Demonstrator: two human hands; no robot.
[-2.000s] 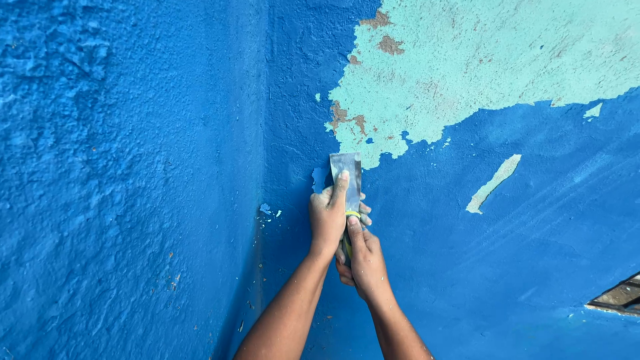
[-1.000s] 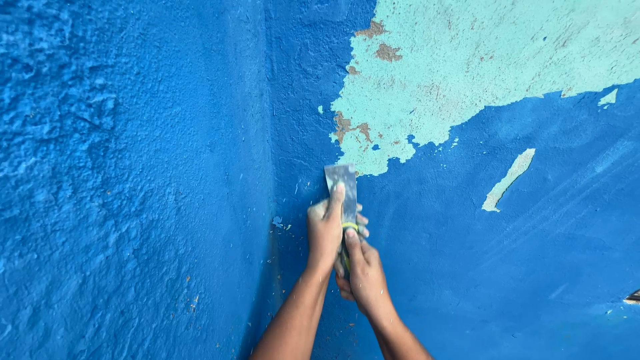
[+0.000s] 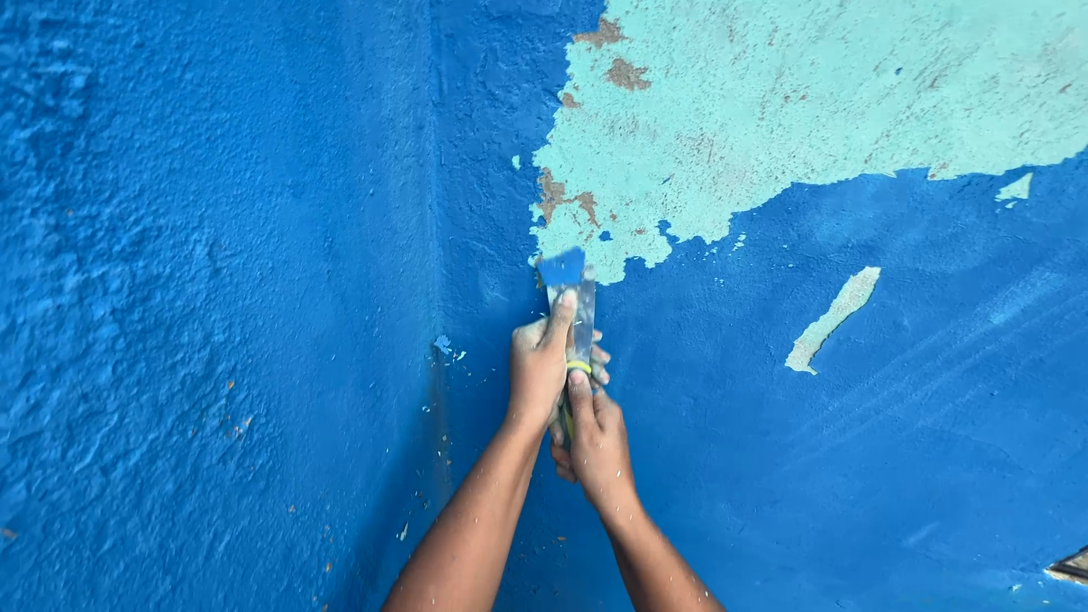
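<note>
Both hands are on one paint scraper (image 3: 583,327) with a metal blade and a green-yellow handle. My left hand (image 3: 537,365) grips it higher up, its thumb pressed on the blade. My right hand (image 3: 597,433) is closed round the handle below. The blade points up at the lower left edge of the bare light-green patch (image 3: 765,102). A loose flake of blue paint (image 3: 563,267) lies over the blade's tip and hides its edge. Pale dust coats my fingers.
A rough blue wall (image 3: 187,255) stands at the left and meets the scraped wall in a corner. Paint chips (image 3: 443,344) cling near that corner. To the right are a narrow bare strip (image 3: 833,321) and, low at the frame's edge, a dark opening or object (image 3: 1073,565).
The scraper and both hands have moved up against the light-green patch's lower edge. A blue paint flake has come loose at the blade's tip.
</note>
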